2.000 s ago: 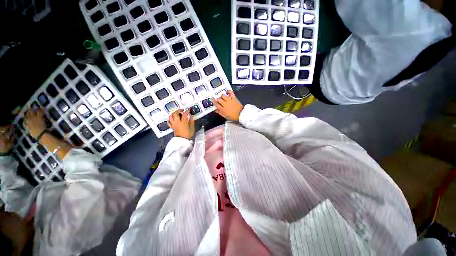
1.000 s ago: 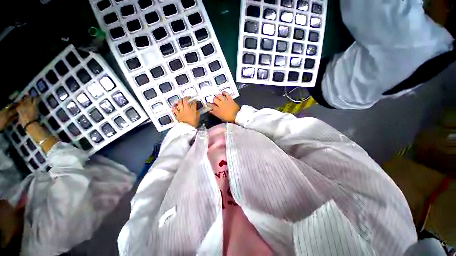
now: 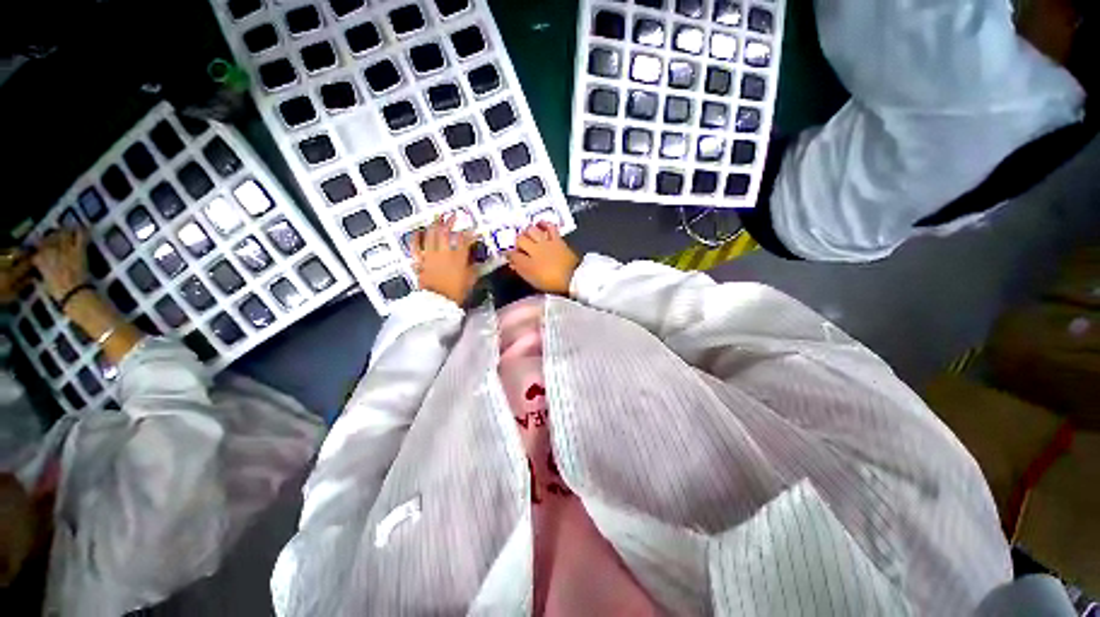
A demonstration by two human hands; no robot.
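Note:
A long white pocket tray (image 3: 352, 171) lies tilted in front of me, its pockets mostly filled with dark rounded-square units (image 3: 376, 172). One pocket (image 3: 361, 131) looks pale and empty. My left hand (image 3: 446, 259) is bare and rests over the tray's near end. My right hand (image 3: 543, 257) is bare and lies over the near right corner. A small dark unit (image 3: 480, 251) shows between the fingertips of both hands. I cannot tell whether it is gripped or lies in its pocket.
A second filled tray (image 3: 671, 193) stands at the right, beside a person's white sleeve (image 3: 899, 145). Another filled tray (image 3: 290, 316) is at the left, with a person's hand (image 3: 60, 263) over it. A green round object (image 3: 221, 72) and hazard tape (image 3: 712, 256) also show.
The hands have come closer together over the tray's near end since two seconds ago. The trays appear shifted slightly in view. Since one second ago little has changed.

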